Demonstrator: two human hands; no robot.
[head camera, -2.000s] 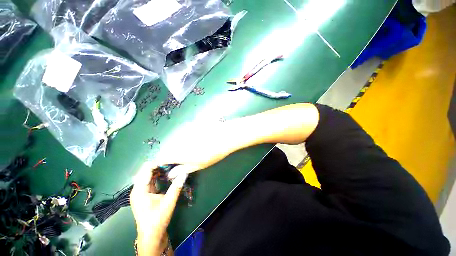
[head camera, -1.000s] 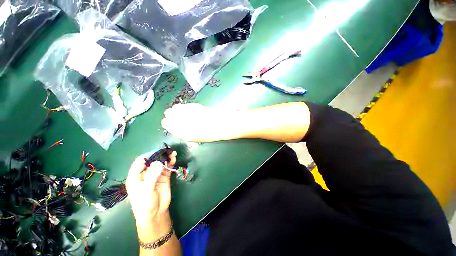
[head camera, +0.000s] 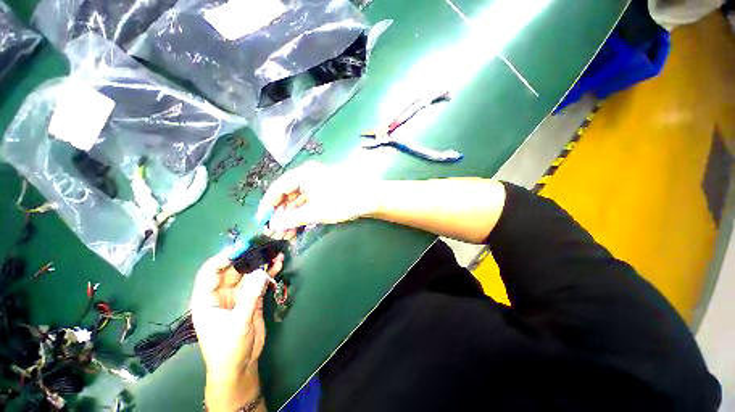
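Observation:
My left hand (head camera: 232, 314) holds a small black housing (head camera: 256, 256) in its fingertips. Thin wires and a small circuit board (head camera: 281, 296) hang from the housing beside the fingers. My right hand (head camera: 310, 199) is just above the housing with its fingertips pinched together; what they hold, if anything, is too small to tell. Blue coverings show on fingertips of both hands. A bundled black cable (head camera: 167, 344) lies on the mat by my left hand.
Red-and-blue pliers (head camera: 411, 137) lie on the green mat (head camera: 475, 105). Small dark clips (head camera: 259, 173) are scattered beside clear bags (head camera: 105, 161). Green-and-white cutters (head camera: 165, 205) lie on one bag. A pile of wired cables (head camera: 48, 354) is at left. A blue item (head camera: 624, 76) hangs beyond the bench edge.
My right hand has come from the scattered clips down to the housing, its fingers now pinched. My left hand still holds the housing. The whole view has shifted slightly.

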